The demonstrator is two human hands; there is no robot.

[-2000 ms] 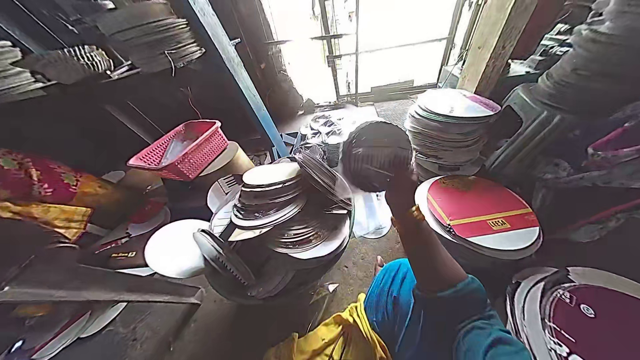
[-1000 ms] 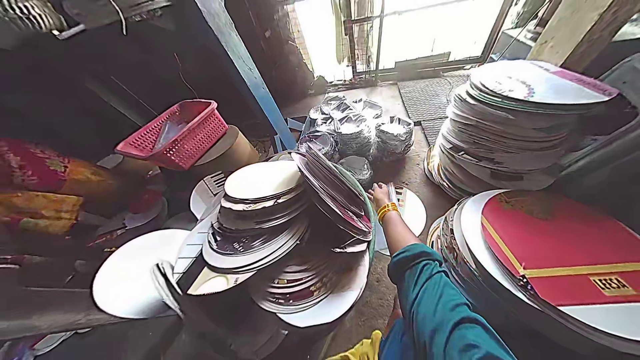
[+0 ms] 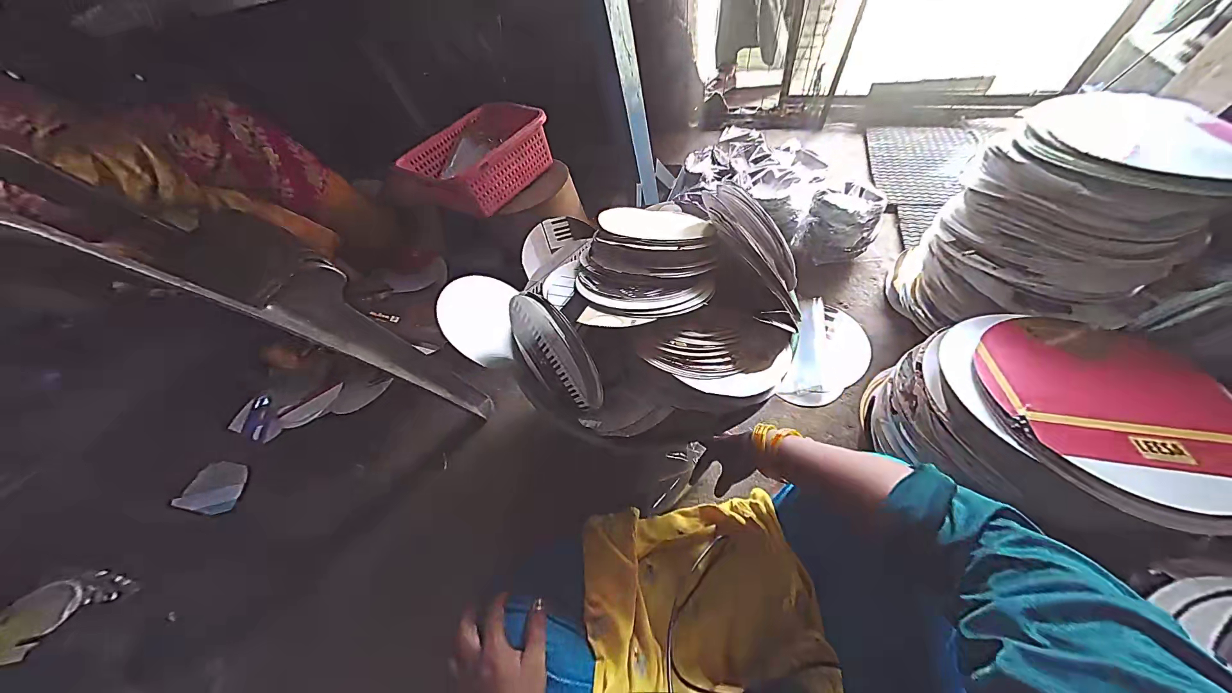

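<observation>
My right hand (image 3: 729,460), with yellow bangles at the wrist, reaches down below the pile of round cardboard discs, at a crumpled piece of clear plastic (image 3: 677,475); whether its fingers grip it cannot be told. At the bottom edge my left hand (image 3: 500,647) rests with fingers spread beside my knee, holding nothing. A yellow cloth (image 3: 707,587) lies over my lap. In front of me stand stacked discs (image 3: 654,260), some leaning on edge. Right of them, a flat clear plastic piece (image 3: 814,337) lies on a white disc (image 3: 847,356).
Tall disc stacks (image 3: 1078,231) stand at the right, one topped by a red sheet (image 3: 1107,395). Plastic-wrapped bundles (image 3: 837,217) lie near the doorway. A pink basket (image 3: 496,168) sits behind the pile. Another person (image 3: 221,164) sits at the left, beyond a dark slanting bar (image 3: 231,298).
My right hand was by the white disc right of the pile one second ago and is now lower, nearer my lap. My left hand has come into view. The view has turned left.
</observation>
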